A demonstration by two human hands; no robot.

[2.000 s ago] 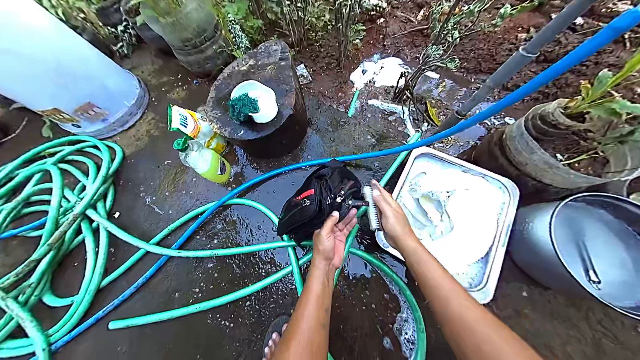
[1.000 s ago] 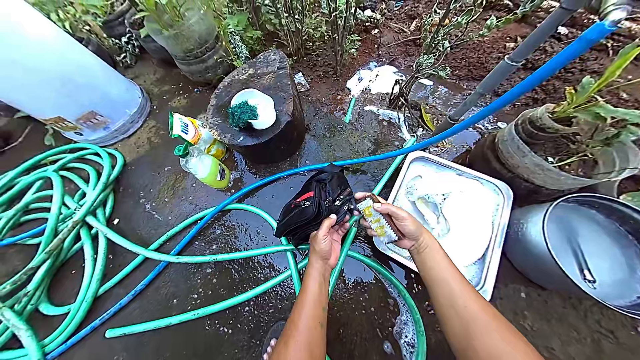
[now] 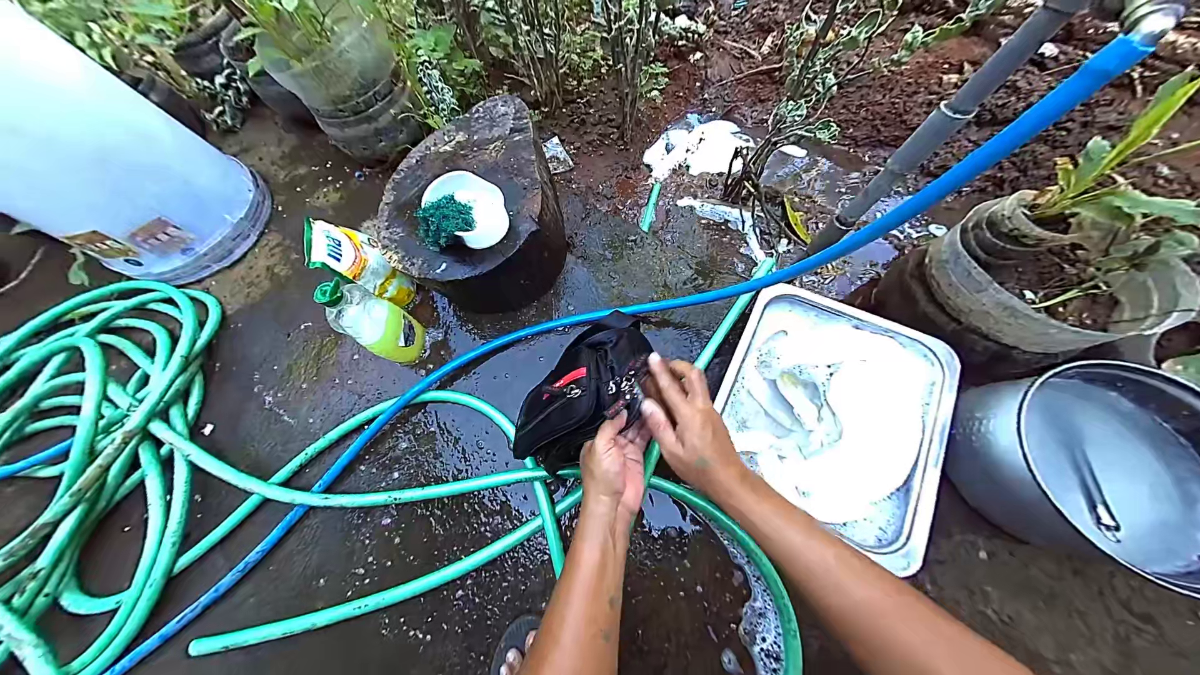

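Observation:
A black fabric bag (image 3: 577, 389) with a red stripe and small metal parts is held up over the wet ground. My left hand (image 3: 614, 459) grips its right end from below. Fingers of my right hand (image 3: 689, 422) are spread at the same end, near the metal parts; no brush shows in that hand. Right of my hands lies a metal tray (image 3: 937, 450) of white suds, with something pale partly sunk in it. A white bowl (image 3: 487, 214) with a green scouring pad (image 3: 444, 221) rests on a tree stump (image 3: 511, 141).
A green hose (image 3: 375, 497) lies coiled at left and loops under the bag; a blue hose (image 3: 506, 339) crosses the middle. A bottle of yellow-green liquid (image 3: 380, 323) and a detergent pouch (image 3: 352, 255) stand by the stump. At right are a metal pot (image 3: 994, 459) and a potted plant (image 3: 994, 281).
The small brush with pale bristles, seen in my right hand in both earlier frames, no longer shows. My right fingers have moved in against the bag's end. My left hand still holds the bag.

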